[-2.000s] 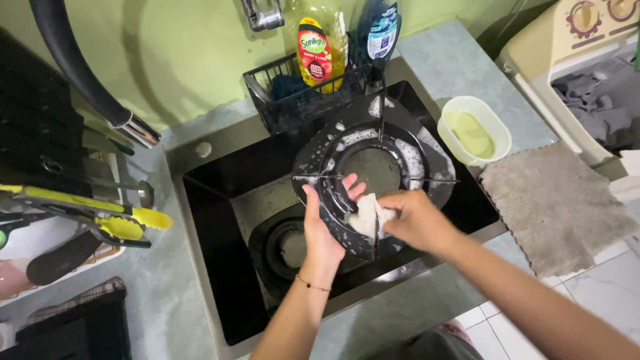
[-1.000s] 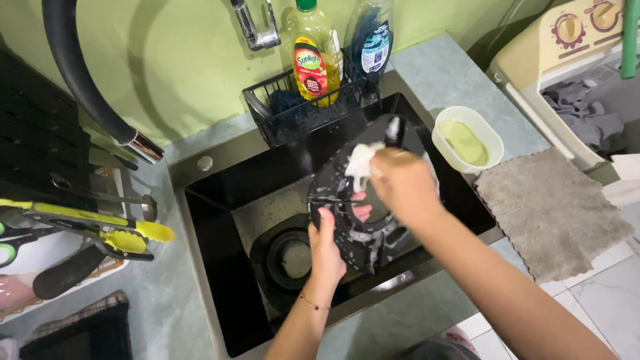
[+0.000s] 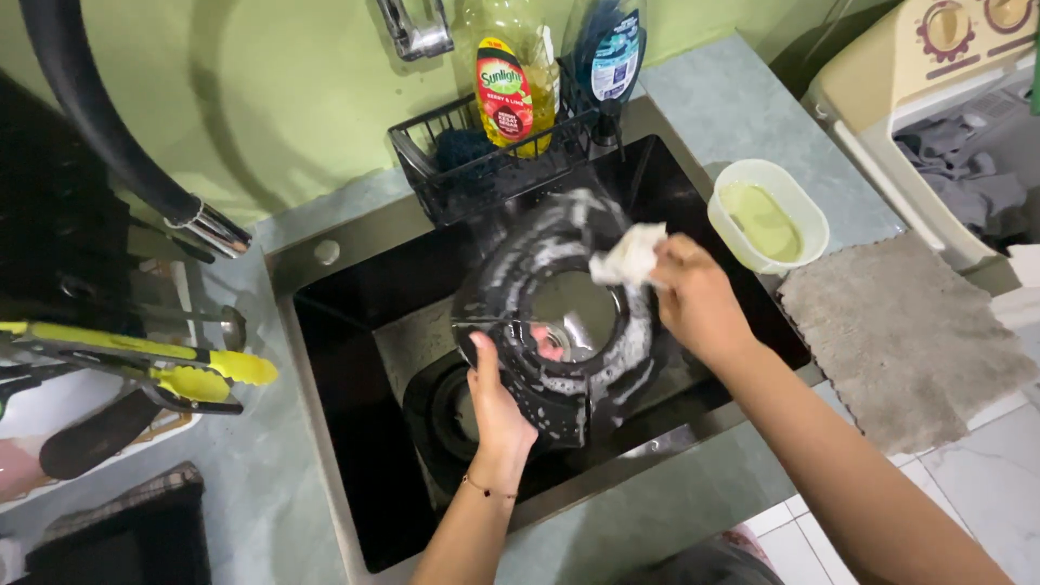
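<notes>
My left hand [image 3: 500, 406] grips the lower left rim of a black stove burner pan support [image 3: 512, 276], thumb on top and fingertips visible through its round central hole. White suds streak the ring, which is held tilted over the black sink [image 3: 333, 455]. In my right hand [image 3: 703, 301] is a crumpled white cloth or tissue [image 3: 630, 256], at the ring's upper right side. A second black burner part [image 3: 431, 406] lies in the sink below, partly hidden by the held one and my left hand.
A black wire caddy [image 3: 504, 166] at the back holds a Sunlight bottle [image 3: 505, 97] and a blue bottle [image 3: 613, 57]. Right of the sink are a plastic tub of yellowish liquid [image 3: 768, 219] and a grey cloth [image 3: 902, 341]. The faucet [image 3: 122, 146] and yellow tongs [image 3: 203, 370] are left.
My right hand has moved with the white cloth from the ring's lower part, two seconds ago, to its upper right side. The ring has been turned and tilted in my left hand.
</notes>
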